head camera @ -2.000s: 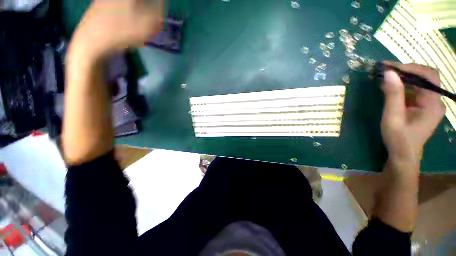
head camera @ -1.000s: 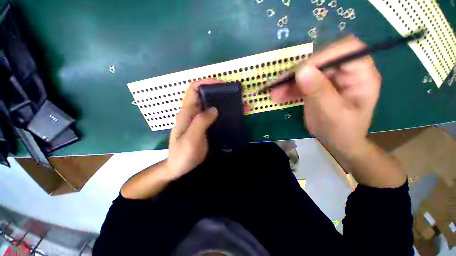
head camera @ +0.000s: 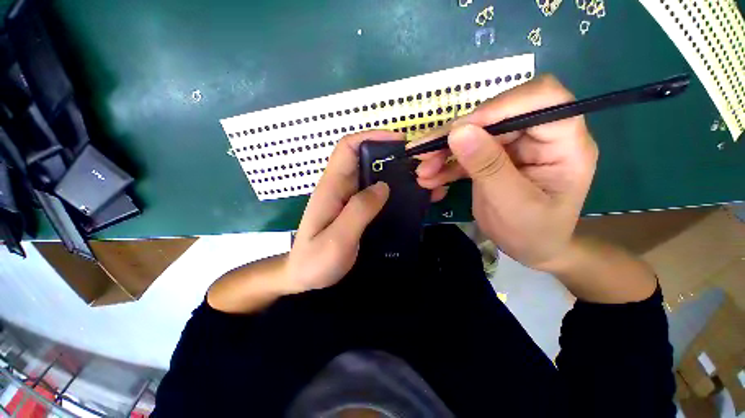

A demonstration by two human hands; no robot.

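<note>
My left hand [head camera: 333, 216] holds a black phone housing [head camera: 398, 216] upright above the bench's near edge, thumb on its face. A tiny pale gold ring with a tab [head camera: 378, 165] shows near the housing's top end. My right hand [head camera: 523, 175] holds long black tweezers [head camera: 572, 109] like a pen. Their tip is at the housing's top, beside the ring; whether it touches the ring is unclear. My right fingertips are at the housing's right edge. The dotted adhesive sheet [head camera: 282, 155] lies flat behind both hands, partly covered by them.
A pile of black housings [head camera: 96, 184] lies at the left on the green bench [head camera: 163, 49]. Loose rings [head camera: 535, 37] and a bluish piece [head camera: 484, 35] lie at the back right. More dotted sheets [head camera: 711, 49] are at the far right. Cardboard boxes [head camera: 122, 265] stand below the bench.
Since one second ago, the right hand has brought the tweezers' tip from over the sheet to the housing's top. A ring now shows there. Earlier, the left hand was reaching toward the back left without this housing visible.
</note>
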